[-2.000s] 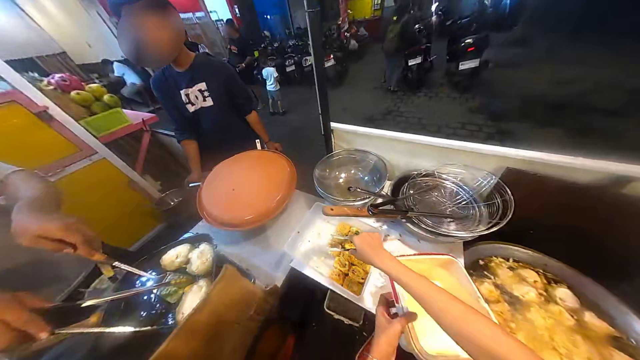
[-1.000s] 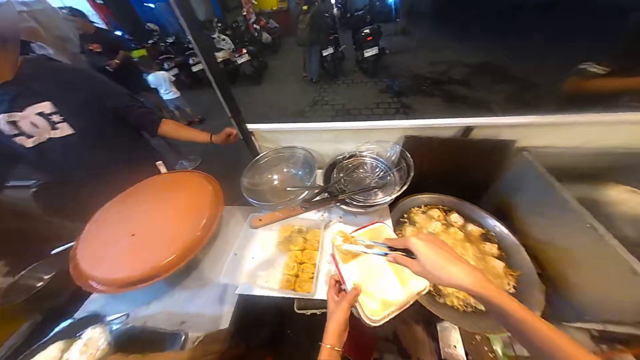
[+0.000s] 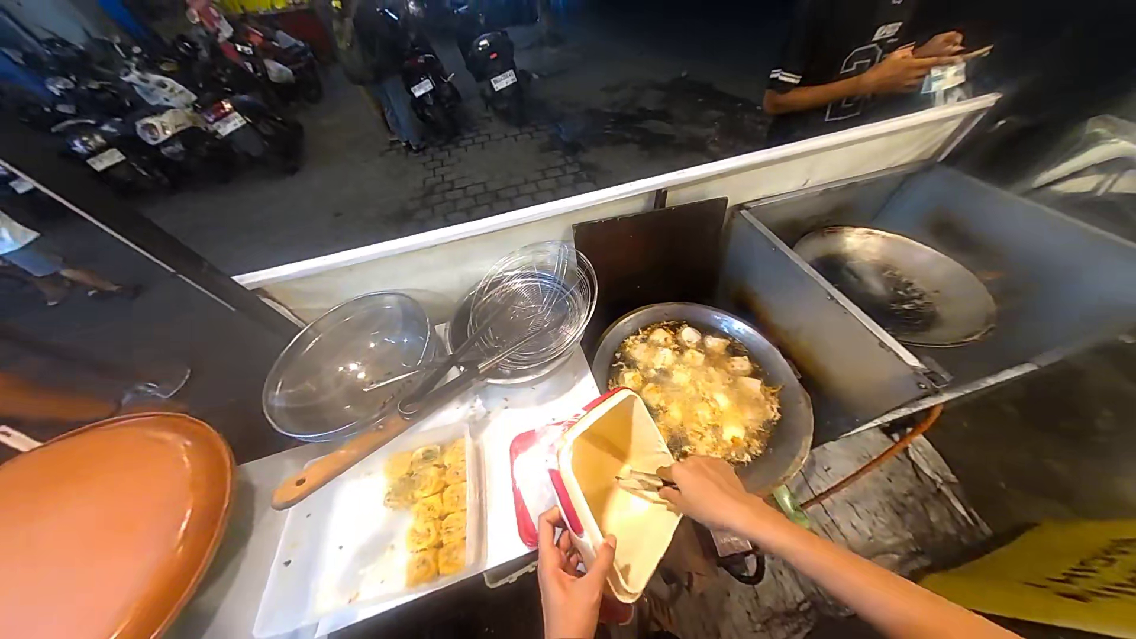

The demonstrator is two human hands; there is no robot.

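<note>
My left hand [image 3: 572, 568] grips the near side of a tilted rectangular plastic tub [image 3: 635, 541] with yellowish batter inside. My right hand [image 3: 710, 493] is closed on metal tongs [image 3: 643, 482], whose tips are inside the tub. Just beyond, a wok [image 3: 794, 417] holds pale dumpling-like pieces and golden bits frying in oil. Left of the tub, a white plastic tray [image 3: 306, 568] carries rows of yellow dumpling-like pieces. A skimmer with a wooden handle [image 3: 337, 461] lies across the tray's far edge, toward the stacked wire strainers [image 3: 532, 311].
A glass-like bowl [image 3: 342, 364] stands behind the tray. An orange round lid [image 3: 106, 524] is at left. A second wok [image 3: 896, 284] sits in a metal compartment at right. A white-topped ledge [image 3: 532, 217] runs behind; a person [image 3: 852, 80] stands beyond it.
The tub has gone from lying fairly flat to tilted up beside the frying wok. My right hand with the tongs stays at it. The view has swung to the right.
</note>
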